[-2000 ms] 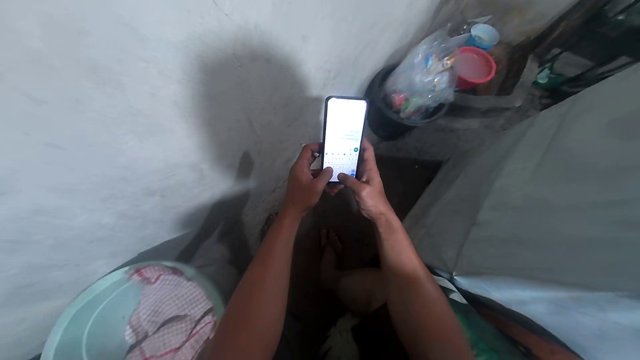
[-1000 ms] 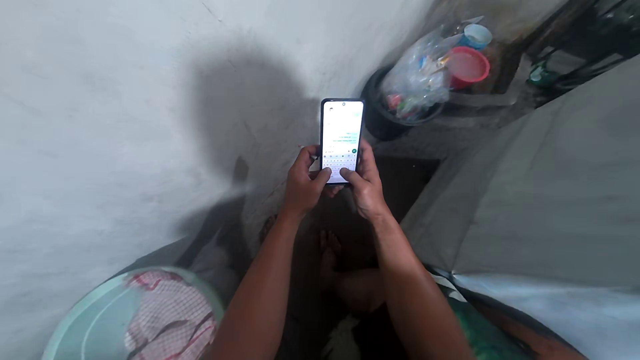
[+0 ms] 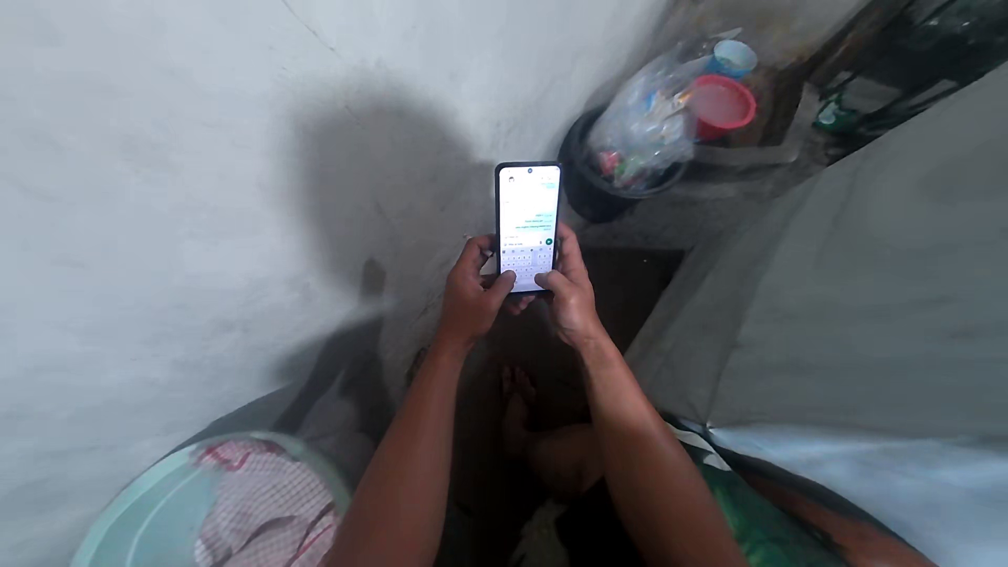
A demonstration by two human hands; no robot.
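An upright smartphone [image 3: 528, 213] with a dark edge is held between both hands near the middle of the head view. Its lit screen shows a chat with an on-screen keyboard at the bottom. My left hand [image 3: 474, 291] grips the lower left side, its thumb over the keyboard. From the right, my right hand [image 3: 573, 295] holds the other lower side, and that thumb also lies over the keys. Some fingertips show below the phone's bottom edge; the other fingers are largely hidden behind it.
A pale green plastic basin [image 3: 150, 492] with checked cloth [image 3: 264, 504] stands at the lower left beside a pale wall [image 3: 197, 197]. At the upper right are a black bucket [image 3: 591, 189], a clear plastic bag [image 3: 646, 118], a red tub [image 3: 720, 106] and a blue cup [image 3: 734, 59]. Grey sheeting [image 3: 866, 291] spans the right.
The chat on the screen has shifted, with more message lines showing now than a second ago. Both hands keep their hold on the phone.
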